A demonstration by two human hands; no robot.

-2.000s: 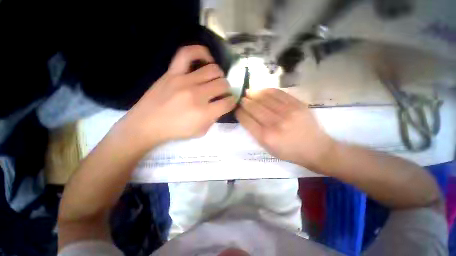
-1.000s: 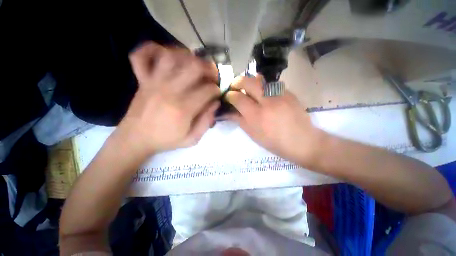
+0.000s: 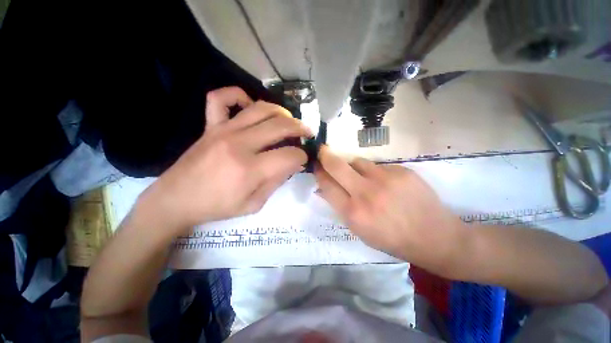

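Note:
A large black garment point(image 3: 161, 80) is heaped at the left and runs to the needle area of the white sewing machine point(image 3: 301, 33). A small black part point(image 3: 312, 151) of it lies between my hands, just in front of the lit needle area. My left hand point(image 3: 224, 164) pinches the black cloth from the left, fingers curled. My right hand point(image 3: 382, 201) holds the small black part with its fingertips from the right. The needle tip is hidden by glare and fingers.
A ribbed tension dial point(image 3: 374, 136) stands right of the needle. Brass-handled scissors point(image 3: 569, 181) lie at the right. A ruler strip point(image 3: 241, 239) runs along the table's front edge. Grey lining point(image 3: 84, 157) hangs at left. A blue basket point(image 3: 477, 311) is below right.
The camera view has shifted, so the machine head and dial look larger and lower. My left hand has come down from its raised, blurred pose and its fingers now meet my right fingertips at the black part.

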